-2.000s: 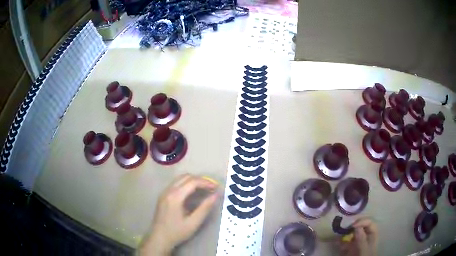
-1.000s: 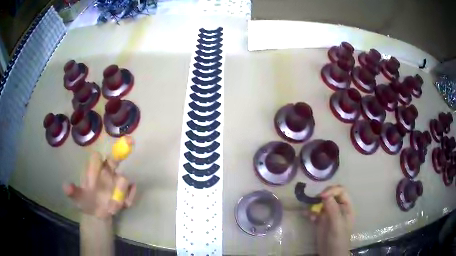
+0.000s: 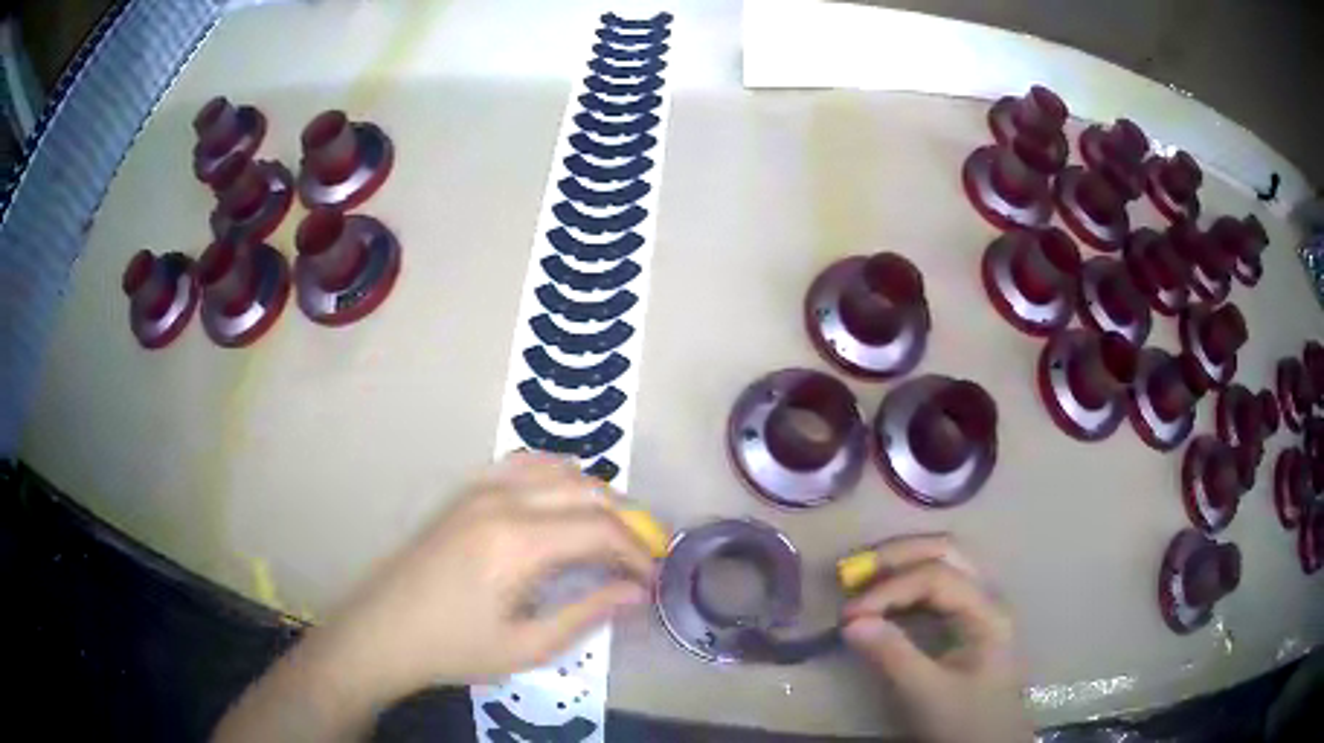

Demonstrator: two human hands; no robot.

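A dark red flanged housing (image 3: 694, 610) stands near the bench's front edge, its ring facing up. My left hand (image 3: 494, 581), with a yellow fingertip band, has thumb and finger at the housing's left rim. My right hand (image 3: 937, 624), also with a yellow band, pinches a dark arc label (image 3: 791, 647). The label's free end lies over or just above the flange's lower right; contact is unclear. The white label sheet (image 3: 501, 668) with its column of black arcs runs under my left hand, which hides part of it.
Three more housings (image 3: 868, 317) stand just behind the work. A large group (image 3: 1082, 385) stands at the right, and several (image 3: 346, 269) stand at the left. A white strip (image 3: 886, 51) lies at the back, and a spare label sheet (image 3: 87, 160) at the far left.
My left hand has moved right, across the label sheet, to the front housing. My right hand's label has moved down-left to the flange. The housing has shifted slightly left. The view has also shifted.
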